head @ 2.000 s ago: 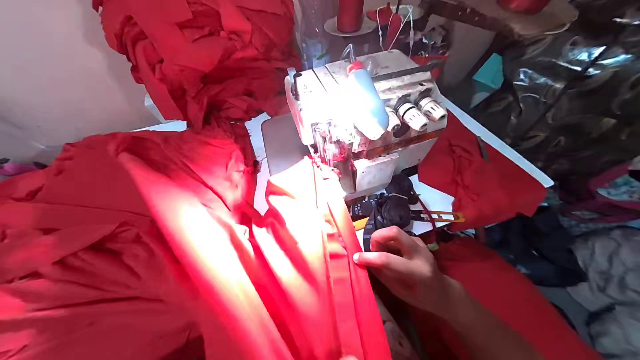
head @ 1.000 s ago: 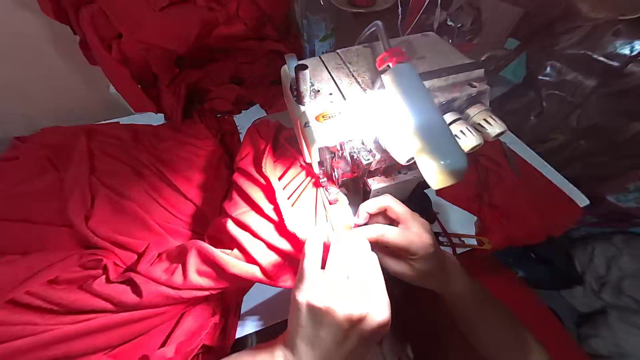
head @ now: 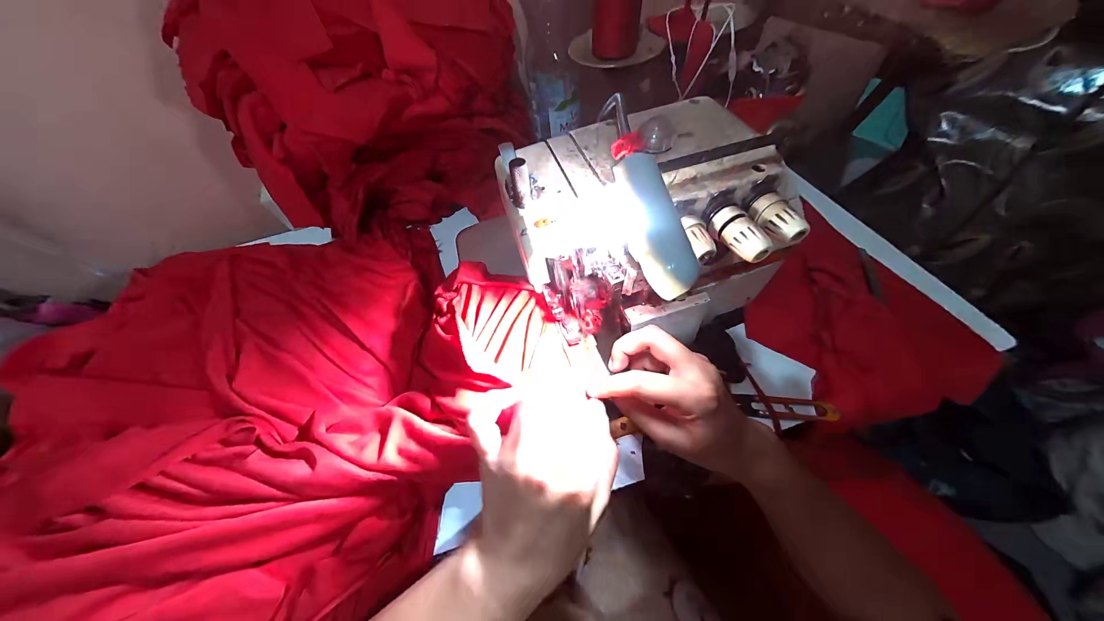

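Observation:
An overlock sewing machine (head: 561, 181) with a bright lamp (head: 660, 224) stands at the centre. Red fabric (head: 319, 345) spreads over the left side, and a gathered part of it runs to the presser foot area (head: 578, 323). My left hand (head: 543, 448) is in front of the foot, gripping the fabric near its edge; glare washes out the fingertips. Close on its right, my right hand (head: 673, 392) pinches the fabric edge between thumb and forefinger, just below the foot.
A heap of red fabric (head: 345, 103) rises behind on the left. A red thread cone (head: 616, 30) stands behind the machine. Right of it lie red fabric pieces (head: 880, 328) on the white tabletop (head: 906, 259). An orange-handled tool (head: 798, 409), partly hidden, lies beyond my right hand.
Two seconds ago only my right hand was clearly seen, on a long stretch of fabric. My left hand has since come up to the foot, where the fabric now lies gathered.

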